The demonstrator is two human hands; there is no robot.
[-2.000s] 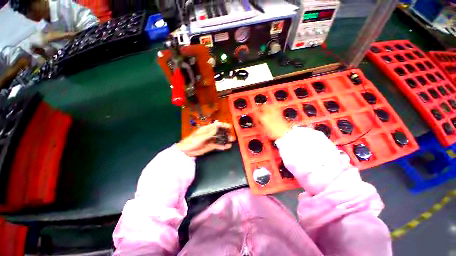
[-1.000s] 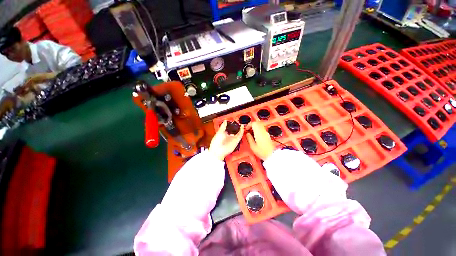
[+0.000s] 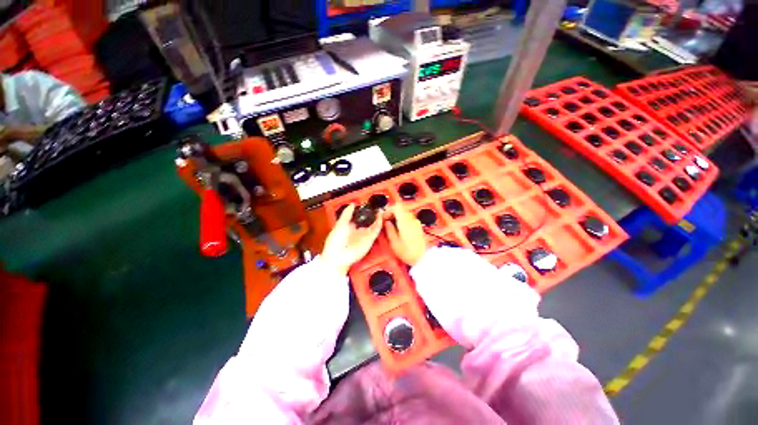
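Note:
My left hand (image 3: 351,239) holds a small round black unit (image 3: 364,216) over the left part of the red-orange foam tray (image 3: 573,236). My right hand (image 3: 406,236) is close beside the unit, with its fingertips near the unit's right edge; whether they touch or grip anything is too small to tell. Round black units sit in many of the tray's square pockets. The orange-brown toggle-clamp fixture (image 3: 278,199) stands left of my hands, with its red handle (image 3: 213,222) hanging down. A thin dark lead wire curves over the tray.
Black rings (image 3: 341,168) lie on white paper behind the tray. Behind them stand a black-fronted controller (image 3: 312,124) and a power supply (image 3: 436,81). A metal upright (image 3: 525,66) rises behind the tray. More foam trays (image 3: 619,137) are at right. A black tray (image 3: 91,137) and a person's sleeve are far left.
My right hand has come from over the tray's middle to beside my left hand. My left hand has moved from the fixture base to over the tray with the unit. The view has shifted.

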